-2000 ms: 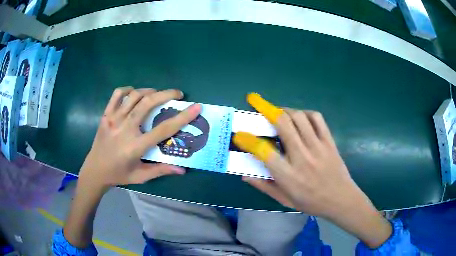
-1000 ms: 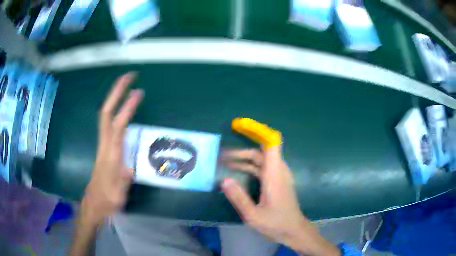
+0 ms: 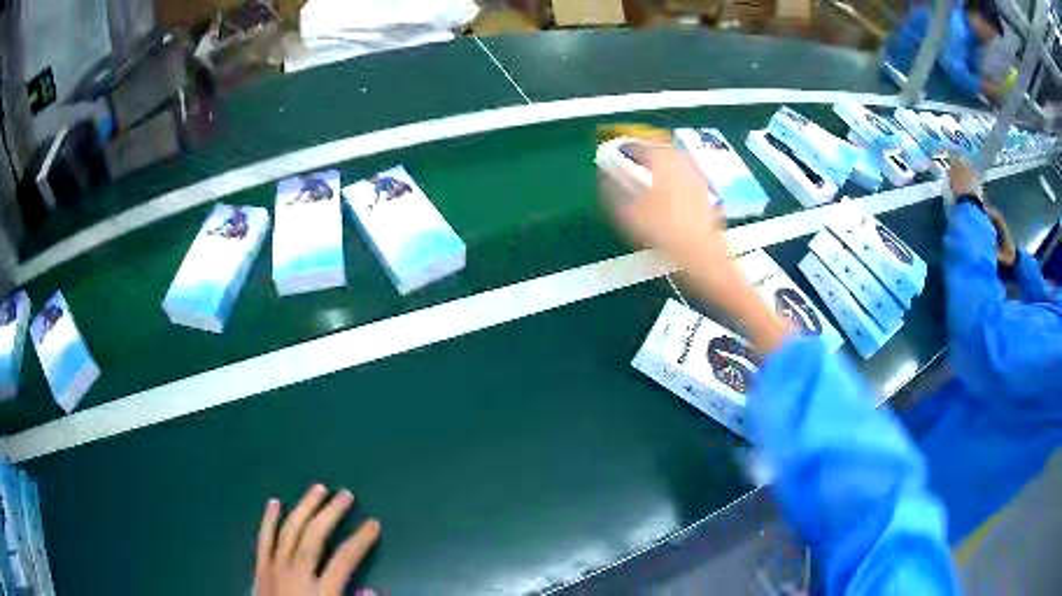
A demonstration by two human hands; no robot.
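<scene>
My right hand (image 3: 670, 210), blurred, reaches over the white rail to the green conveyor. Its yellow-cotted fingers lie around the far end of a white inner box (image 3: 617, 157); the thumb and most of the box are hidden. A blue-and-white box (image 3: 724, 175) lies just right of it on the belt. My left hand (image 3: 305, 550) is at the bottom edge, partly cut off, over the near bench, with fingers apart and empty. Printed sleeves with a watch picture (image 3: 687, 355) lie on the near bench, partly behind my right forearm.
The white divider rail (image 3: 443, 332) crosses between bench and belt. Several finished gift boxes (image 3: 309, 239) lie on the belt's left part. More cartons (image 3: 862, 274) are at the right. A person in a blue smock (image 3: 990, 291) works at the right. Cartons (image 3: 21, 524) stand at the lower left.
The view has swung up towards the conveyor. The printed box between my hands is no longer seen there. My right hand has moved forward onto the belt, to a white box. My left hand is empty.
</scene>
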